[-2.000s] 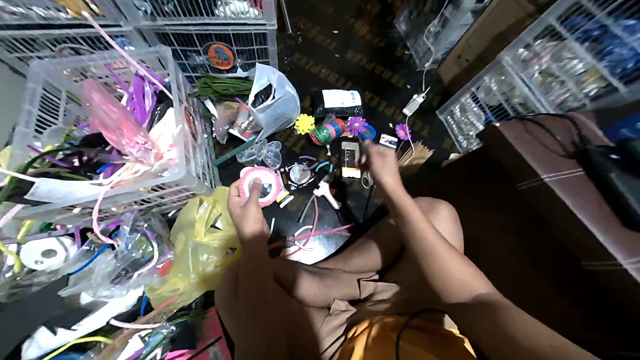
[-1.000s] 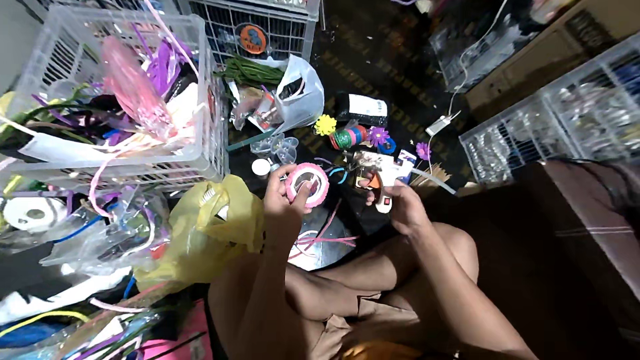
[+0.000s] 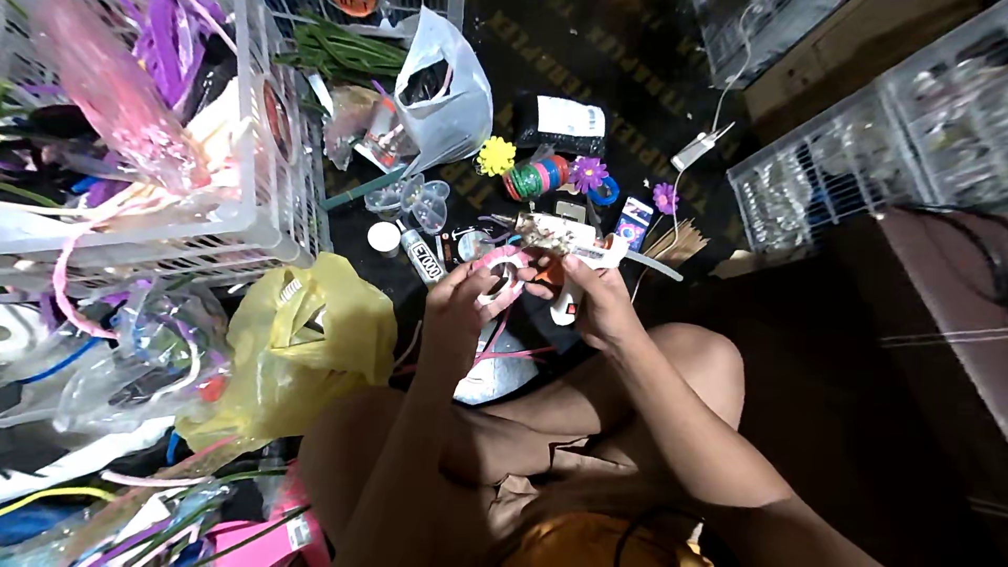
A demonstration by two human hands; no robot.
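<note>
My left hand (image 3: 465,299) grips a pink ring-shaped piece with a white inner edge (image 3: 513,293). Close beside it, my right hand (image 3: 602,303) is closed around a white hot glue gun (image 3: 565,305) with an orange trigger; a translucent glue stick (image 3: 655,264) sticks out of its back. The gun's nozzle end is near the ring, but whether they touch cannot be told. Pink pipe cleaners (image 3: 512,354) lie below my hands. Beyond them are an adhesive tube (image 3: 421,253), a round white lid (image 3: 383,236) and a roll of colored tapes (image 3: 537,177).
A clear plastic crate (image 3: 276,236) full of craft materials stands at left, above a yellow plastic bag (image 3: 315,354). A black package (image 3: 561,126), a yellow flower (image 3: 497,156) and purple flowers (image 3: 588,174) lie ahead. A white power connector (image 3: 694,151) with its cable and wire racks (image 3: 827,169) are at right.
My right hand, reaching among the items ahead two seconds ago, has taken hold of the glue gun and brought it beside the pink ring. My left hand keeps its hold and has tilted the ring.
</note>
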